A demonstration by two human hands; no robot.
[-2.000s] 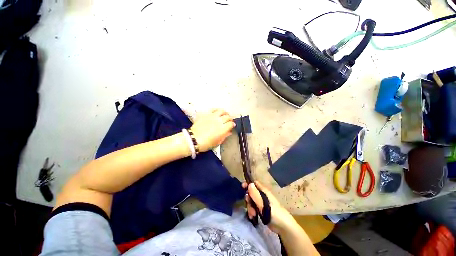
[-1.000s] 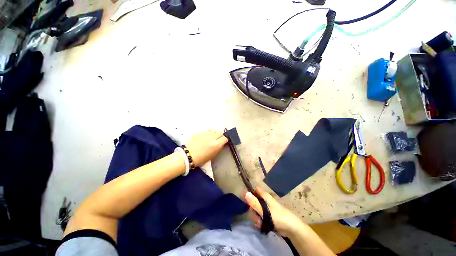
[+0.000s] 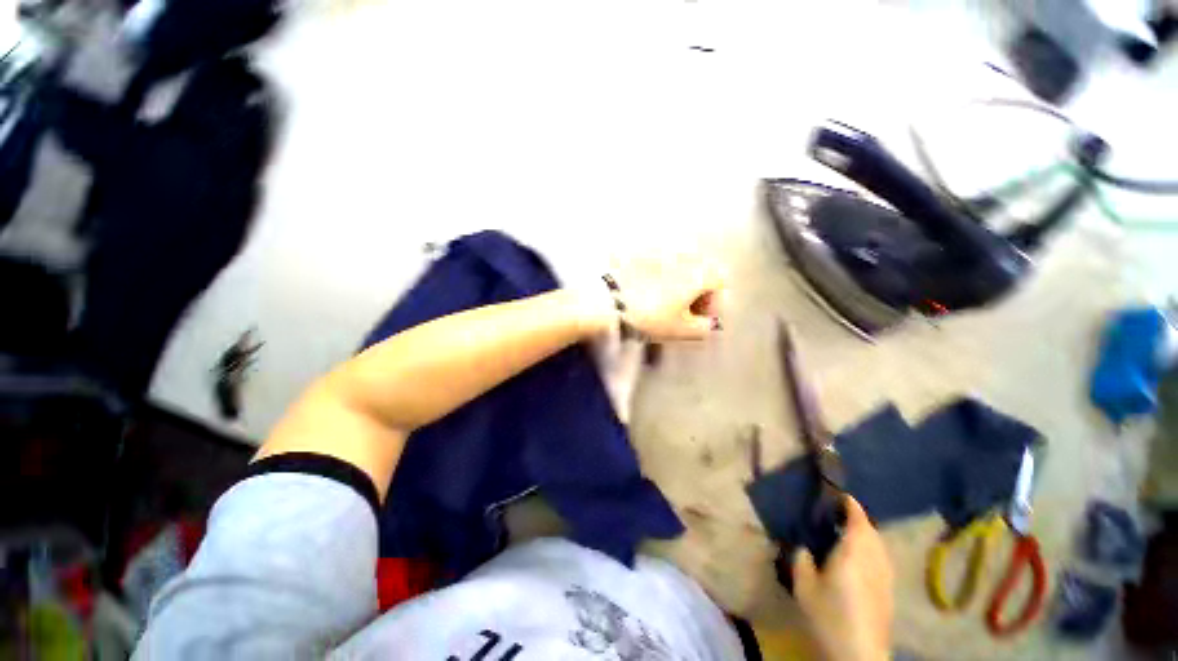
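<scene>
Navy cloth (image 3: 517,439) lies in front of me at the table edge, partly under my left forearm. My left hand (image 3: 674,310) is above the table beyond the cloth, fingers curled; a dark spot shows at the fingertips, but blur hides whether it is a held piece. My right hand (image 3: 846,575) is shut on the black handles of the tailor's shears (image 3: 804,400). The blades point away from me, apart from the left hand. A dark interfacing strip (image 3: 891,458) lies right of the shears, partly behind their handles.
The steam iron (image 3: 891,245) rests at the upper right. Pliers (image 3: 1021,517) with yellow and red handles, small packets (image 3: 1108,536) and a blue container (image 3: 1128,364) are at the right. Keys (image 3: 234,372) and dark garments (image 3: 175,207) are at the left.
The view has shifted and blurred. My left hand has moved away from the shears' tip. The small dark piece earlier at that tip no longer shows there. The shears have moved right beside the strip.
</scene>
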